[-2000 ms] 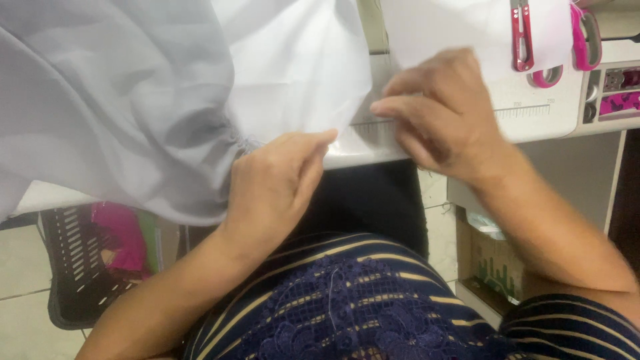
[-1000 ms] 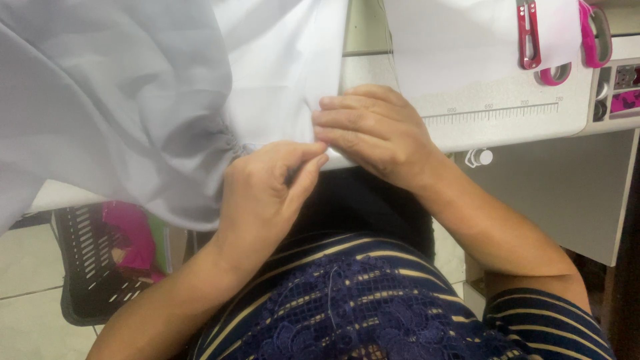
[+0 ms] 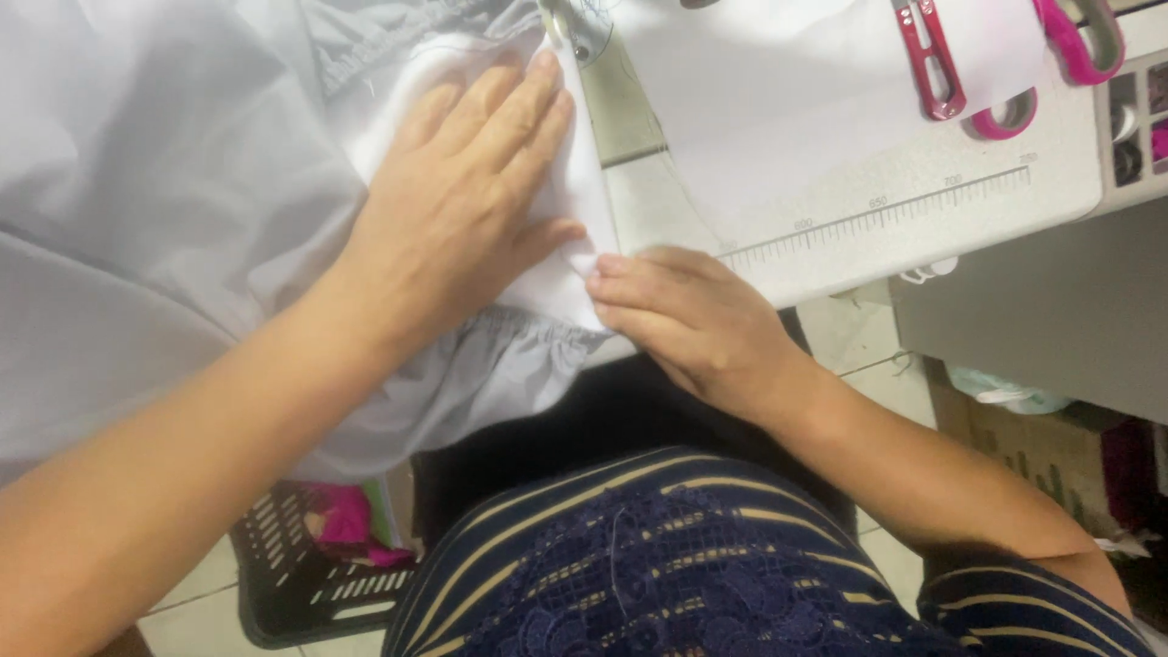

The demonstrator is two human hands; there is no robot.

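Note:
Pale grey fabric (image 3: 164,201) with a gathered edge covers the left part of the white sewing table. A white fabric piece (image 3: 543,290) lies along it, its edge near a sewing machine's metal plate (image 3: 625,109). My left hand (image 3: 474,182) rests flat on the white fabric, fingers extended toward the machine's needle area at the top. The fingertips of my right hand (image 3: 684,319) pinch the folded edge of the white fabric near the table's front edge. Grey gathers (image 3: 511,356) hang below my left hand.
Red thread snips (image 3: 931,64) and pink-handled scissors (image 3: 1081,46) lie at the upper right, by white paper or cloth (image 3: 785,100). A printed ruler (image 3: 876,214) runs along the table. A divided tray (image 3: 1131,128) sits at the right. A black basket (image 3: 319,593) stands below, holding pink cloth (image 3: 351,525).
My left hand has moved up from the front edge and now lies spread on the white fabric. The gathered grey fabric has shifted, with gathers now showing both above and below that hand.

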